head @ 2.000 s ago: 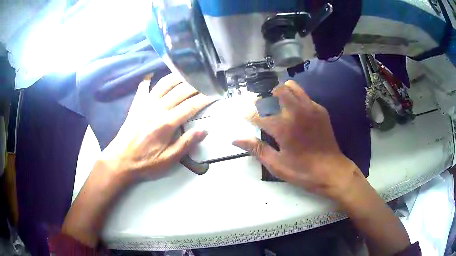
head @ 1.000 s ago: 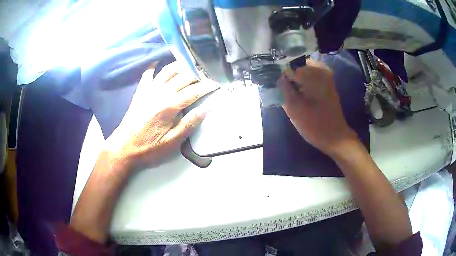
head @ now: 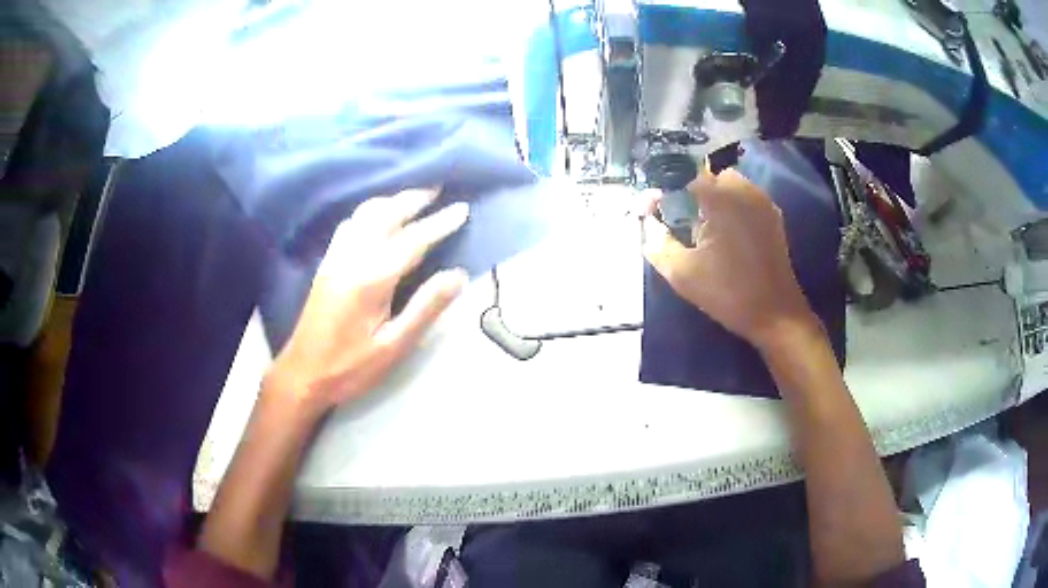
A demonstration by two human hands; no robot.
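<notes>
My left hand (head: 374, 293) lies palm down with spread fingers on the large dark purple cloth (head: 345, 161), left of the needle. A glare-lit part of this cloth reaches the needle area. My right hand (head: 736, 247) is raised beside the needle of the white and blue sewing machine (head: 885, 92), fingers bent by a dark round fitting (head: 670, 170). A small dark piece shows at its fingertips; whether it is held is unclear. The small dark cloth piece (head: 707, 345) lies flat under my right hand. Strong lamp glare hides the presser foot.
Scissors with red handles (head: 891, 224) lie right of the small piece. A dark strip (head: 785, 69) hangs over the machine arm. Purple cloth (head: 149, 345) drapes off the table's left side. A printed ruler (head: 552, 502) runs along the front edge. White cloth (head: 977, 505) is heaped lower right.
The camera view has shifted, so the machine head sits farther right. My left fingertips are now farther from the needle, with cloth showing between. My right hand has risen from the small piece beside the machine head.
</notes>
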